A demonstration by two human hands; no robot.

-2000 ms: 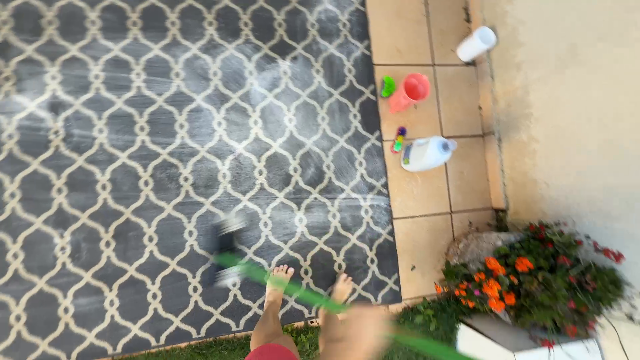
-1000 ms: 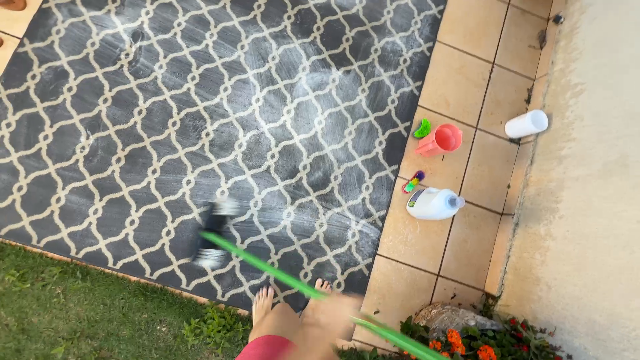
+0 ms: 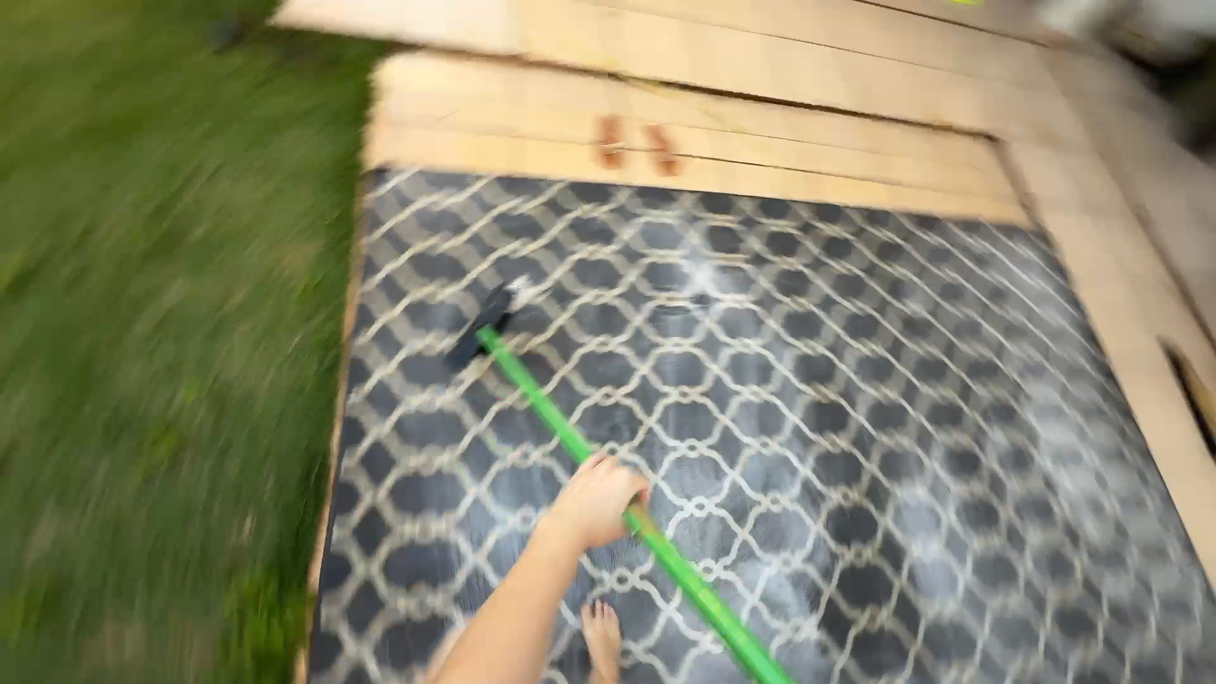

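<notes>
My left hand (image 3: pixel 600 501) is closed around the green handle (image 3: pixel 698 594) of a long scrub brush or broom. The dark brush head (image 3: pixel 483 325) rests on a dark grey rug (image 3: pixel 869 532) with a cream trellis pattern, up and to the left of the hand. Whitish streaks, like suds or wet cleaner, lie over parts of the rug. The handle runs down and out of the frame at the bottom, and my right hand does not show. One bare foot (image 3: pixel 601 636) stands on the rug beneath the handle.
Grass (image 3: pixel 171 380) borders the rug on the left. Tan tiles (image 3: pixel 807 152) run along its far side and down the right. A pair of brown sandals (image 3: pixel 636 145) lies on the far tiles. Blurred objects are at the top right.
The view has swung far round, so the bottle, the pink cup and the flowers are out of sight. The hand still grips the green handle, and the brush head is now near the grass-side edge.
</notes>
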